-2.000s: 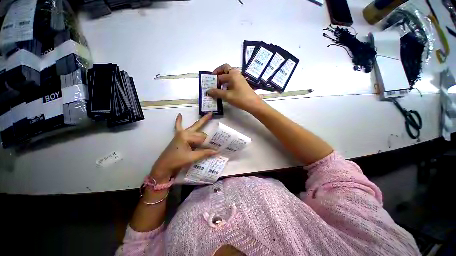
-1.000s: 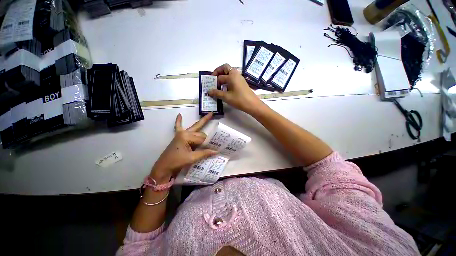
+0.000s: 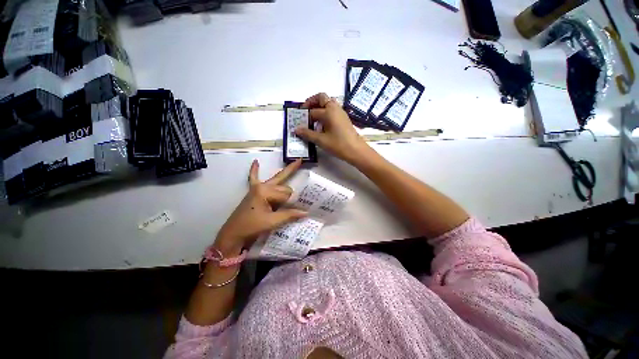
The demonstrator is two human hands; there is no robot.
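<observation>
A black hang tag (image 3: 289,158) lies upright in front of me on the white table, with a white barcode sticker (image 3: 298,144) on its face. My right hand (image 3: 332,128) rests its fingers on the sticker and the tag's right edge. My left hand (image 3: 261,207) holds a strip of barcode stickers (image 3: 286,240) between thumb and fingers, and its index fingertip is at the tag's lower edge. The strip bends around the left thumb. Labelled hang tags (image 3: 403,106) are fanned out to the upper right.
Loose black hang tags (image 3: 148,129) lie at left beside bagged bundles (image 3: 77,137). A small paper slip (image 3: 157,221) is near the front edge. A yellowish strip (image 3: 242,146) lies behind the tag. At right are black strings (image 3: 506,70), a white box (image 3: 553,109), scissors (image 3: 582,179) and a phone (image 3: 481,17).
The view has shifted slightly, so everything sits a little further right. The hands, the tag and the strip keep nearly the same places relative to each other.
</observation>
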